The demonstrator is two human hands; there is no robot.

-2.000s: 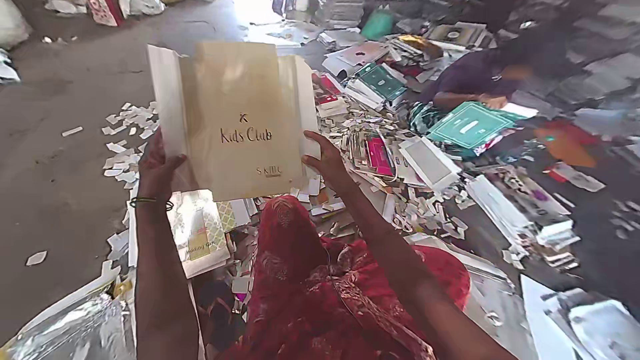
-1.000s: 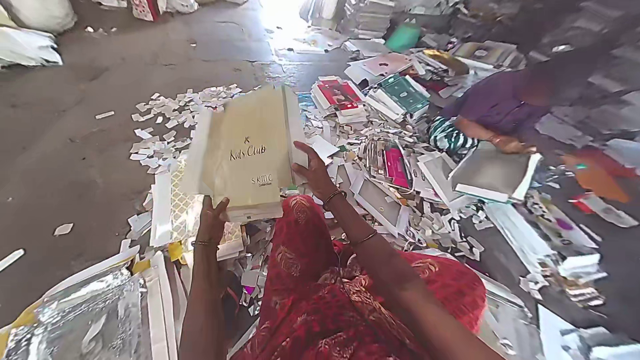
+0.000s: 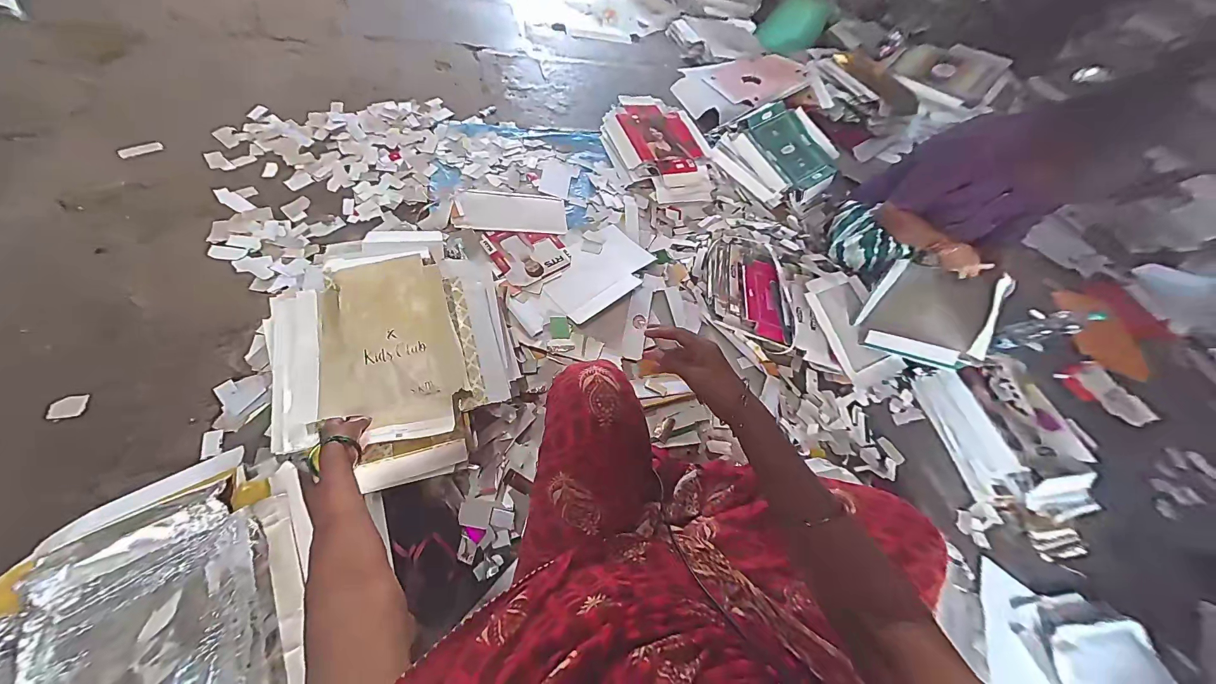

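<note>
A tan printed paper sheet [image 3: 389,332] lies on a stack of paper and card sheets at the left of my knee. My left hand [image 3: 344,432] is at the near edge of that stack, its fingers partly hidden, so its hold cannot be told. My right hand [image 3: 693,366] hovers over loose paper pieces beyond my right thigh, fingers apart, with nothing held. Just past it lie white paper sheets [image 3: 603,275] and a red and white printed card [image 3: 525,256].
A co-worker's hand [image 3: 961,258] touches a grey sheet [image 3: 926,309] at the right. Small paper scraps [image 3: 351,142] cover the floor ahead. Bundles with red [image 3: 660,138] and green [image 3: 790,142] covers stand farther off. Silvery plastic-wrapped material [image 3: 142,589] lies at the lower left.
The tan sheet, held up in both hands two seconds ago, now lies on the left stack. My right hand has let go of it and moved right. The co-worker's green-covered item has been turned to a grey face.
</note>
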